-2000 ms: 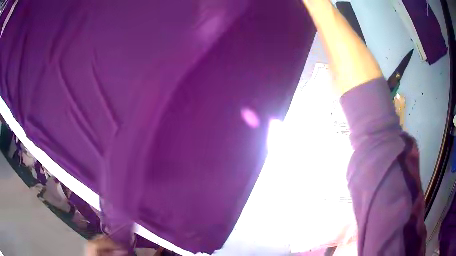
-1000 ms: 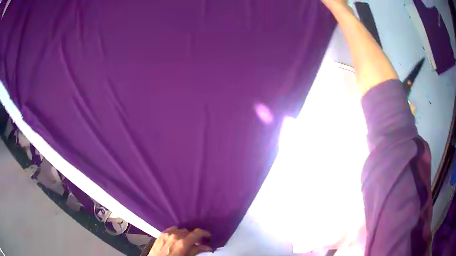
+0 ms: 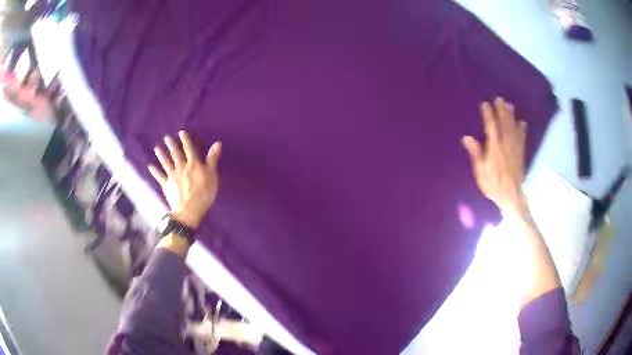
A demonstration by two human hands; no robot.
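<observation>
A large dark purple cloth (image 3: 332, 159) covers most of the table, smooth in the middle with wrinkles at the upper left. My left hand (image 3: 186, 179) lies palm down on the cloth by its near left edge, fingers spread, with a dark band on the wrist. My right hand (image 3: 500, 154) lies palm down on the cloth close to its right edge, thumb apart. Neither hand grips the cloth.
On the pale-blue table at the right are a dark flat bar (image 3: 581, 139), shears (image 3: 604, 206), a white sheet (image 3: 558, 222) and a tan strip (image 3: 591, 267). A small purple and white thing (image 3: 576, 26) is at the upper right. Blurred scraps (image 3: 97, 201) lie below the near edge.
My left hand has let go of the cloth's near corner and moved up and left onto the cloth. My right hand, earlier cut off at the top, now shows flat near the right edge. The view has shifted.
</observation>
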